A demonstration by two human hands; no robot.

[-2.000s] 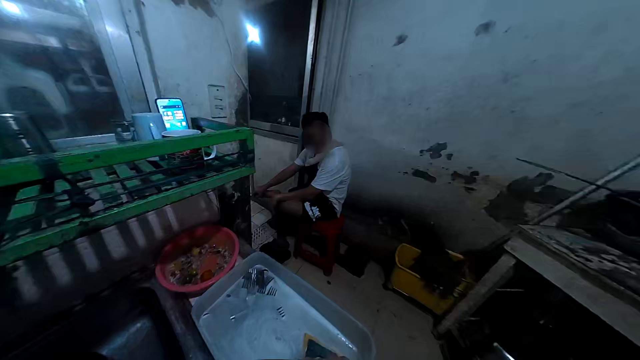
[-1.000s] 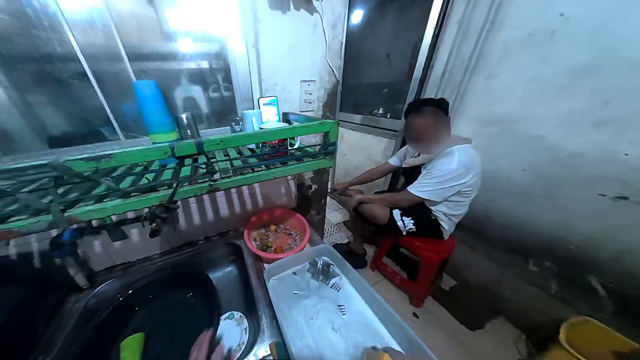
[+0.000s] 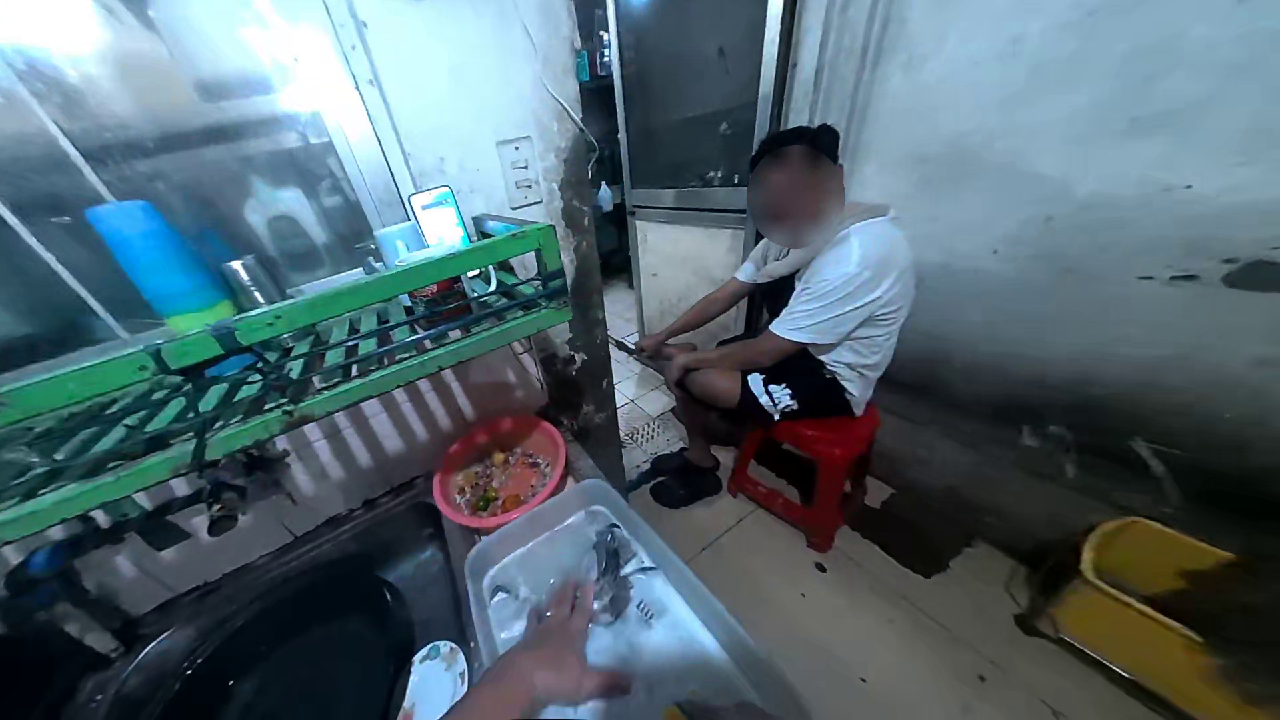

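My left hand reaches into a translucent plastic tub with its fingers spread, beside metal cutlery. It is blurred, and nothing shows in its grasp. A patterned white plate sits at the right side of the dark sink, left of my forearm. At the bottom edge of the tub, a yellow thing and a dark brownish shape are cut off; whether my right hand is part of that shape is unclear. Behind the tub stands a red plastic basin with food scraps.
A green slatted rack runs above the sink, bearing a blue plastic cup, a metal cup and a lit phone. A person sits on a red stool beyond the tub. A yellow bucket stands at right.
My left hand, beside the plate a second ago, is now over the tub among the cutlery, apart from the plate. The view has swung left since the earliest frame.
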